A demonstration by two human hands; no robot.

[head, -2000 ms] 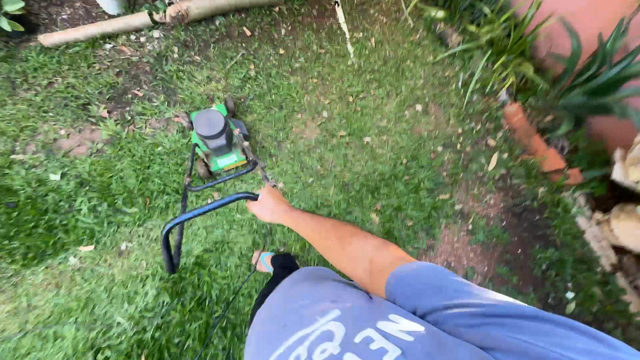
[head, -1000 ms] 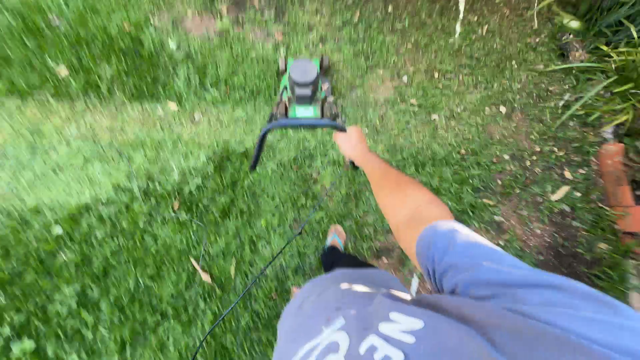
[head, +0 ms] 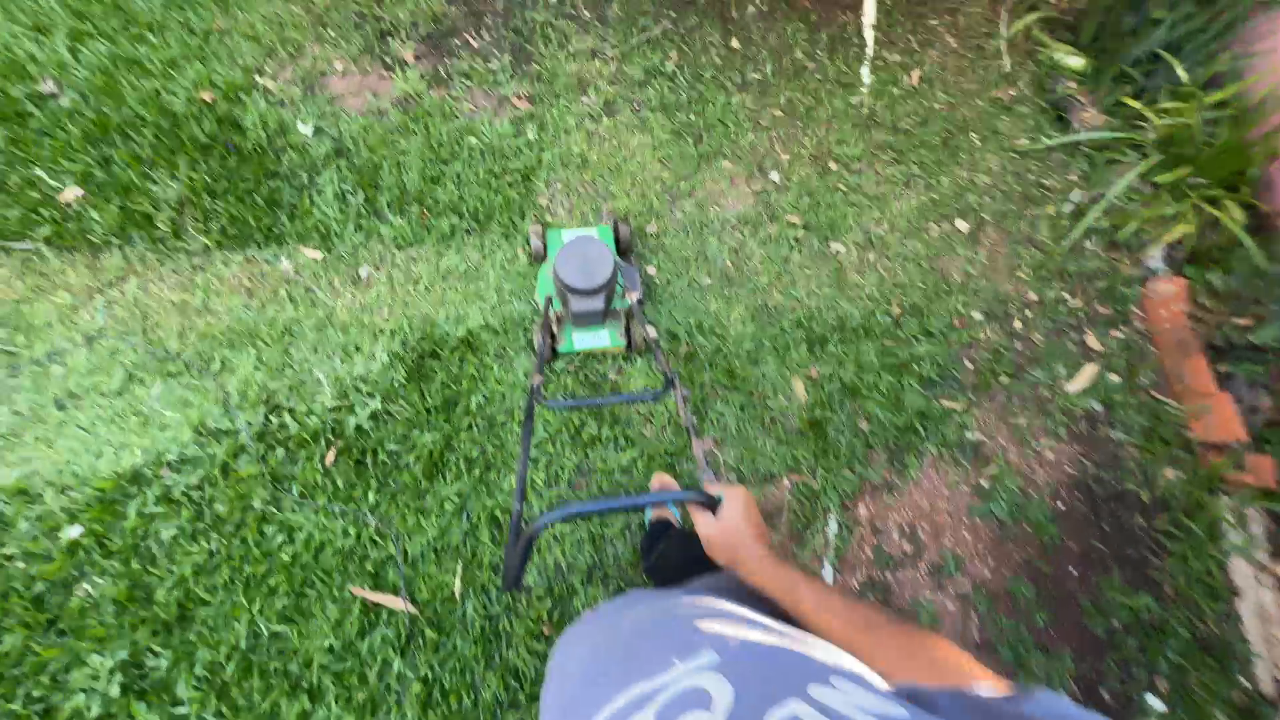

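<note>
My right hand [head: 733, 527] is closed around the right end of the dark tubular handlebar [head: 610, 502] of a push lawn mower. Ahead of it, the mower's green deck [head: 591, 338] with its grey motor cover [head: 585, 268] rests on the grass on small wheels. Two long dark bars and a crossbar [head: 605, 400] join deck and handle. My left hand is out of the frame. One foot in a light blue sandal [head: 662, 512] shows just beyond the handlebar, beside my right hand.
Terracotta edging pieces [head: 1195, 370] and leafy plants [head: 1180, 150] border the lawn on the right. Bare soil [head: 940, 530] lies right of my arm. A thin dark cord [head: 400, 560] trails faintly through the grass at left. Dry leaves are scattered about, one [head: 384, 600] at lower left.
My right hand has drawn closer to my body with the handlebar, and more of the mower's long bars shows than one second ago. The grip on the handlebar stays the same.
</note>
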